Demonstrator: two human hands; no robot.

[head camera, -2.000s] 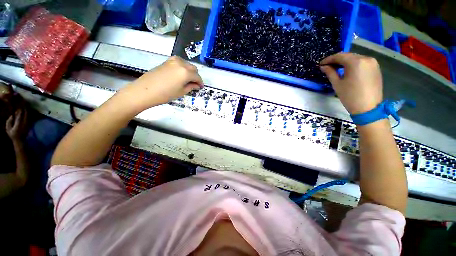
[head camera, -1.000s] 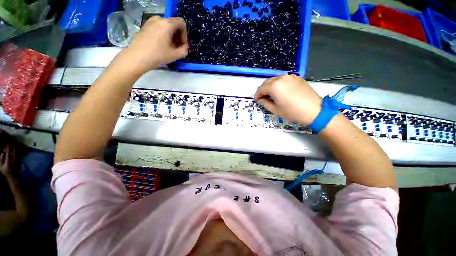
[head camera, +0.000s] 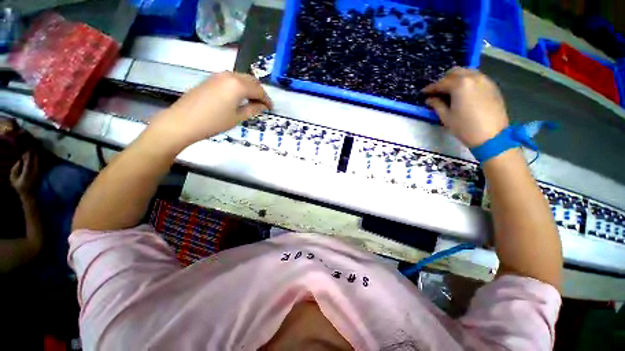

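Observation:
My left hand (head camera: 229, 103) is over the left end of a circuit board panel (head camera: 298, 142), its thumb and finger curled close together. My right hand (head camera: 473, 106), with a blue wrist strap (head camera: 499, 144), is at the near right corner of a blue component bin (head camera: 356, 97). Its fingertips are over the black components (head camera: 384, 62) near the rim. Any part in either set of fingertips is too small and blurred to tell. A second panel (head camera: 411, 171) lies end to end with the first, both bearing blue and black parts.
The metal conveyor rail (head camera: 274, 173) runs below the boards, above a worn ledge (head camera: 288, 218). A red bubble-wrap bag (head camera: 72, 68) lies at the left. Clear plastic (head camera: 219, 24) is left of the bin. A red-and-blue striped crate (head camera: 188, 230) is low left. Another person's hand (head camera: 24, 171) shows at far left.
Since one second ago, my left hand has moved from the bin's left edge down to the panel. My right hand has moved from the boards up to the bin's right corner. The view has shifted.

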